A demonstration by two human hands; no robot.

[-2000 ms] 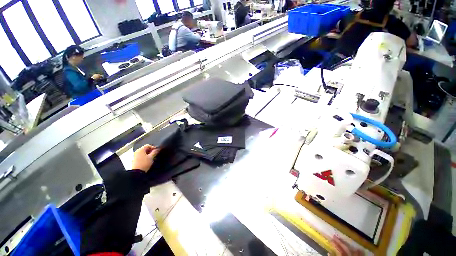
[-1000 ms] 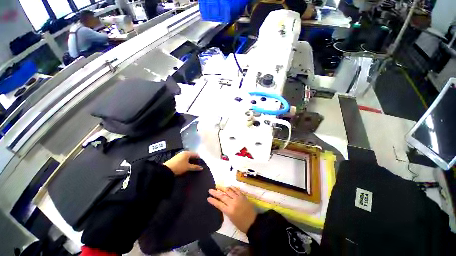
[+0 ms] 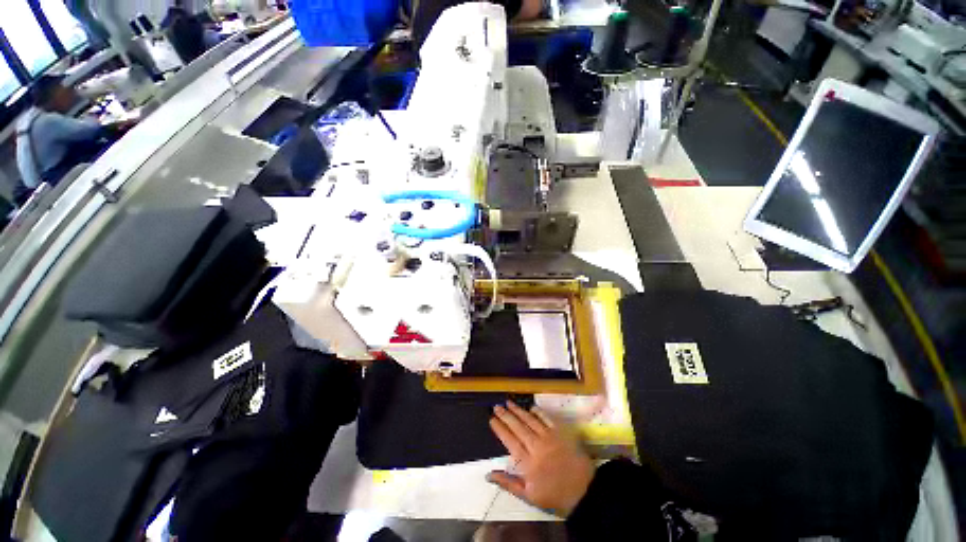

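Observation:
A black fabric panel (image 3: 429,423) lies flat on the machine table, its far part under the brown-gold clamp frame (image 3: 508,384) and showing in the frame's opening. My right hand (image 3: 546,461) lies palm down at the panel's right edge, fingers slightly spread, gripping nothing. My left hand is not visible; a dark sleeve (image 3: 275,445) reaches towards the machine head, which may hide the hand. The white sewing machine head (image 3: 408,307) covers the frame's left part. The white template base with yellow taped edges (image 3: 614,371) is beneath the frame.
Black finished panels (image 3: 763,402) with a white label (image 3: 686,363) lie at right. Small labelled pieces (image 3: 201,386) and a thick padded stack (image 3: 159,265) are at left. A tilted screen (image 3: 842,175) stands at far right, thread cones (image 3: 662,40) behind. A person (image 3: 53,132) sits far left.
The view has swung right. The black panel has moved from in front of the machine to under the clamp frame. My left hand has gone out of sight; my right hand stays beside the panel.

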